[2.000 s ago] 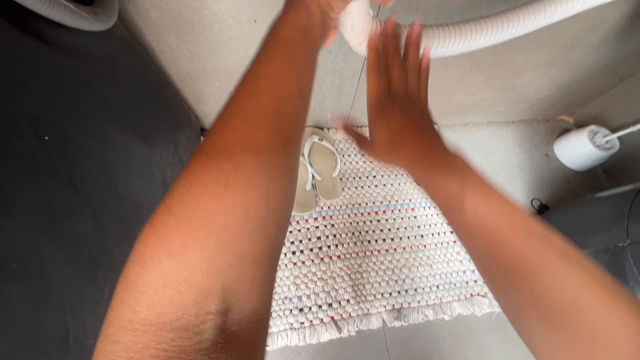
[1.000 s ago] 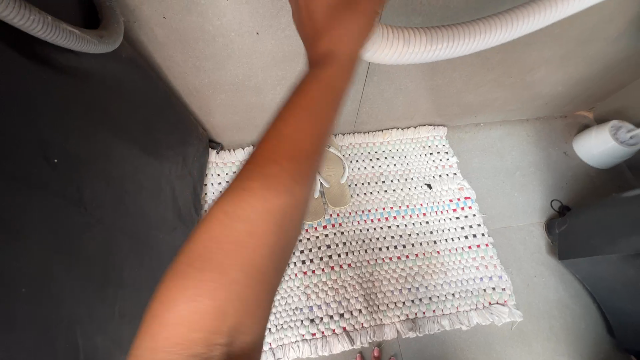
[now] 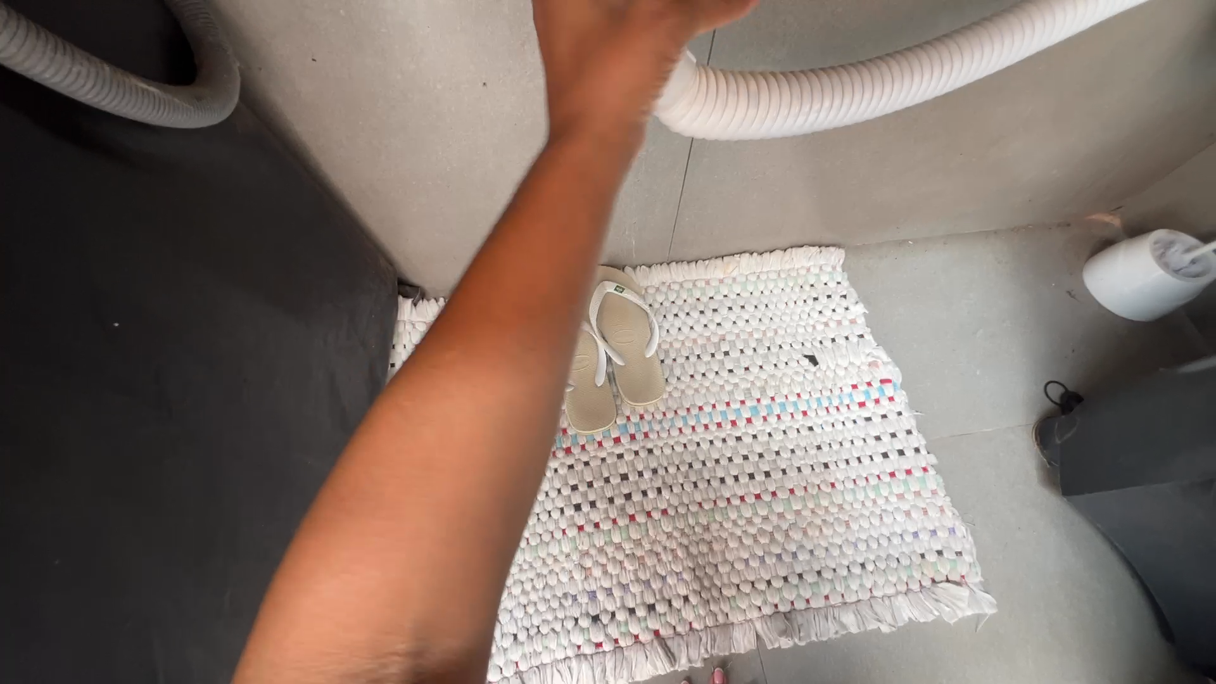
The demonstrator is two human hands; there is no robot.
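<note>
My left arm stretches up across the middle of the view. My left hand [image 3: 632, 33] is at the top edge, partly cut off, beside the end of a white corrugated hose [image 3: 807, 100]; its fingers are mostly out of frame, and whether it grips the hose cannot be told. My right hand is out of view. Below, a pair of beige flip-flops [image 3: 635, 356] with white straps lies on a woven white rag rug [image 3: 760, 494] with coloured flecks, partly behind my forearm.
A large dark panel [image 3: 161, 380] fills the left side, with a grey corrugated hose [image 3: 142, 100] above it. At right stand a white toilet-brush holder [image 3: 1135, 280] and a dark grey object [image 3: 1149, 446] on the tiled floor. Toes show at the bottom edge.
My right hand, seen with fingers spread near the white hose two seconds ago, has left the view. My left arm remains stretched toward the top. The view has shifted somewhat.
</note>
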